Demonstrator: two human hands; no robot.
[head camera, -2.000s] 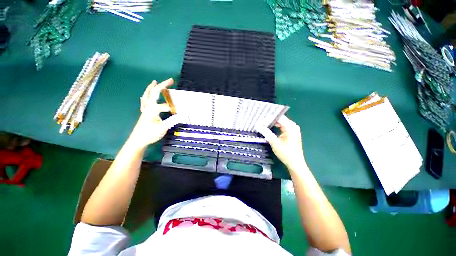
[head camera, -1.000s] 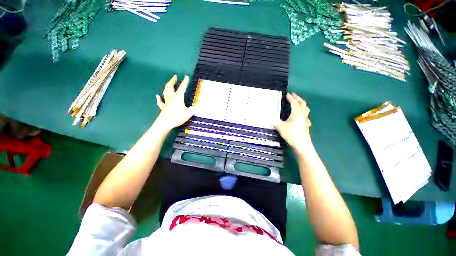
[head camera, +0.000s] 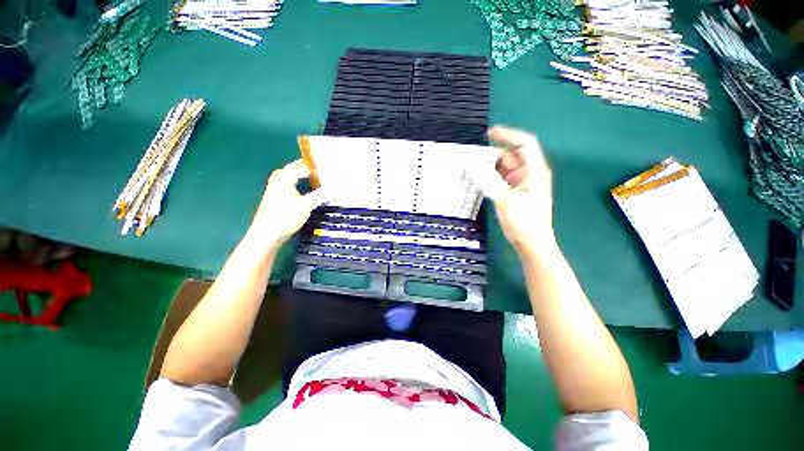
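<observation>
A white PCB panel (head camera: 397, 176) with rows of dark dots and an orange-brown left edge is tilted over the middle of the black slotted fixture (head camera: 410, 97). My left hand (head camera: 289, 204) grips its left end, thumb on the front. My right hand (head camera: 522, 189) is at its right end, blurred, with the thumb over the panel and the fingers raised; its exact contact is unclear. Narrow white separated strips (head camera: 397, 238) lie in the near slots of the fixture, below the panel.
A loose strip bundle (head camera: 160, 167) lies left of the fixture. A panel stack (head camera: 689, 247) and a black phone (head camera: 781, 264) lie right. Strip piles (head camera: 648, 66) and green boards (head camera: 529, 31) lie at the back. A blue stool (head camera: 740, 352) stands below the bench edge.
The panel lay flat on the fixture a second ago and is now tilted up. My left hand has closed on its left end. My right hand's fingers have risen.
</observation>
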